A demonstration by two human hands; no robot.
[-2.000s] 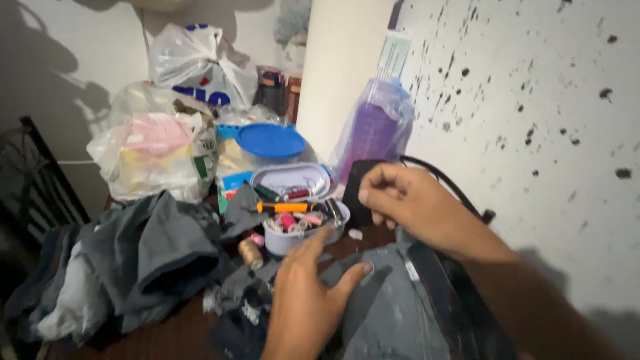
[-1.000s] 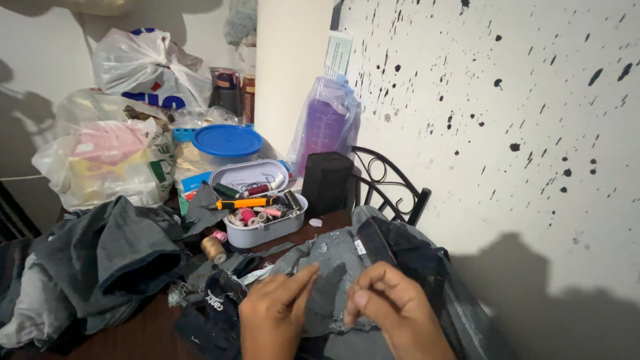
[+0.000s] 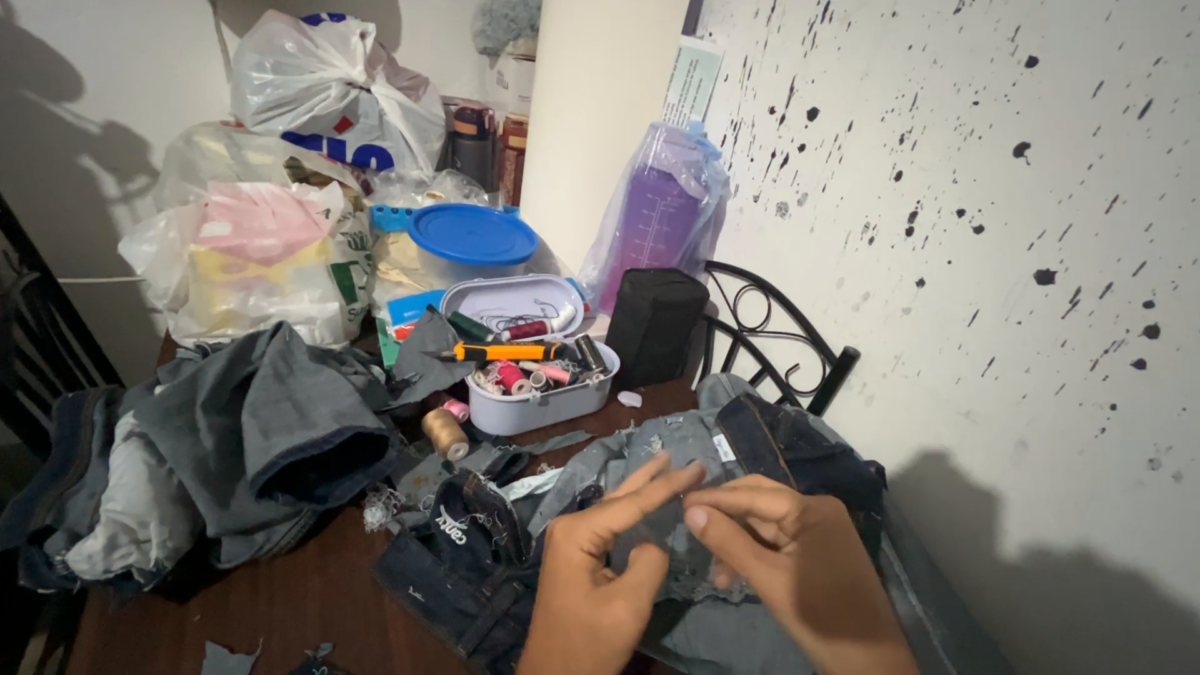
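Observation:
My left hand is raised over a dark denim garment, its index finger extended near the fingertips of my right hand. The right thumb and index finger are pinched together; anything as fine as a thread or needle between them is too small to tell. Beyond the hands stands a lilac sewing box holding thread spools, with an orange-handled tool lying across it. Its lid, with more spools in it, lies behind. A tan thread spool rests beside the box on the left.
More denim is heaped at the left of the brown table. Behind are plastic bags, a blue-lidded tub, a purple bottle in a bag and a black case. A black metal chair back stands near the wall.
My right hand, held high by the black case two seconds ago, is now low over the denim beside my left hand. Since one second ago the fingertips of both hands have come closer together.

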